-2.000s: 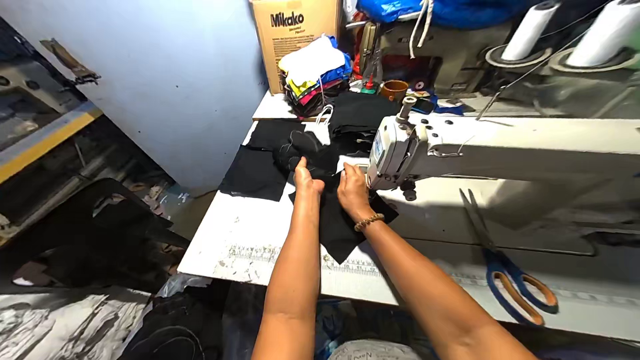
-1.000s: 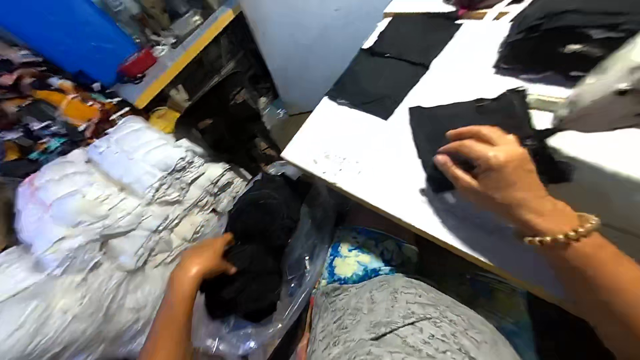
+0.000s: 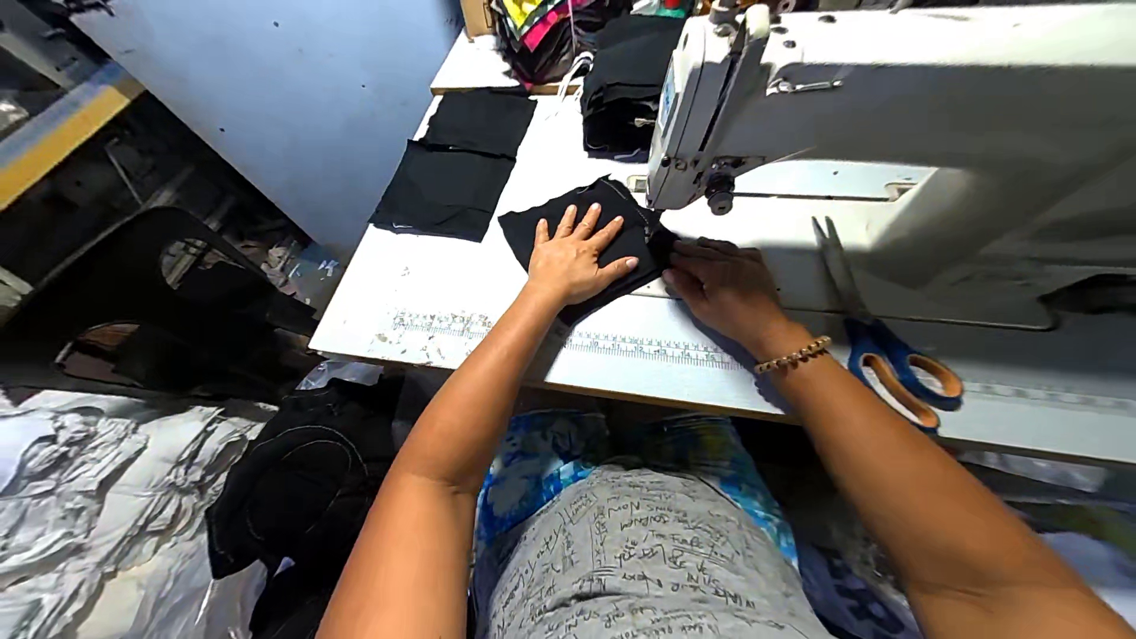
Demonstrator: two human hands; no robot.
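My left hand (image 3: 572, 262) lies flat with spread fingers on a black fabric piece (image 3: 532, 226) beside the needle area of a white sewing machine (image 3: 701, 115). At the right edge of that fabric, my right hand (image 3: 723, 284) pinches a small black fold (image 3: 661, 244) between thumb and fingers, just below the presser foot. The needle itself is hard to make out. Flat black fabric pieces (image 3: 453, 186) lie to the left on the table, and a stack of black cloth (image 3: 626, 80) sits behind.
Blue-handled scissors (image 3: 874, 342) rest on the machine bed to the right of my right hand. A printed ruler scale (image 3: 657, 348) runs along the white table's front. Piles of white cloth (image 3: 106, 515) and black cloth (image 3: 302, 479) are at the lower left.
My left hand has moved from the black cloth pile at the lower left onto the fabric by the machine. My right hand now holds that fabric's right edge. The view has swung back right.
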